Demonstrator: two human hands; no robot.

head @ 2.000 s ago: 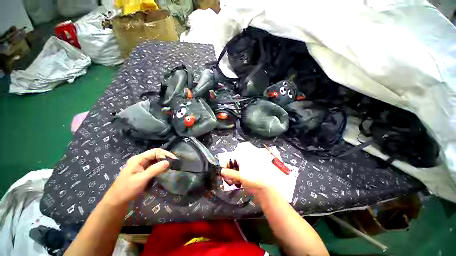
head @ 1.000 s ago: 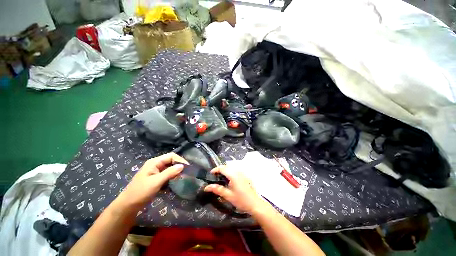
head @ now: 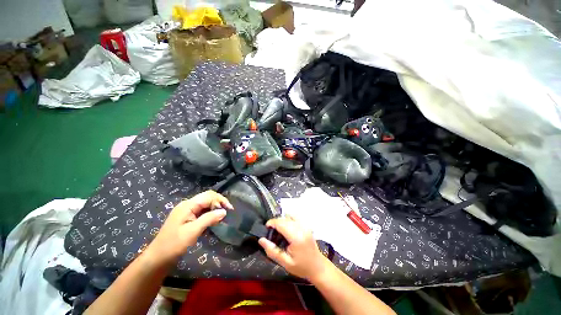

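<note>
A grey bag [head: 235, 232] with black edging lies at the table's near edge, its face not visible. A black strap [head: 249, 223] crosses over it between my hands. My left hand [head: 194, 223] pinches the strap's left part between thumb and finger at the bag's left side. My right hand [head: 294, 245] grips the strap's right part at the bag's right side. The fingers partly hide the strap, and I cannot tell whether a tool is in my right hand.
Grey cartoon bags [head: 257, 151] lie just beyond my hands. Black bags spill from a large white sack [head: 467, 74] at right. White paper [head: 329, 215] with a red pen [head: 358, 221] lies right of my hands. A floor sack [head: 31, 240] stands at lower left.
The view has shifted, moving the table scene right and slightly down. My right hand has closed in over the strap and now sits slightly lower; more of the strap shows between my hands.
</note>
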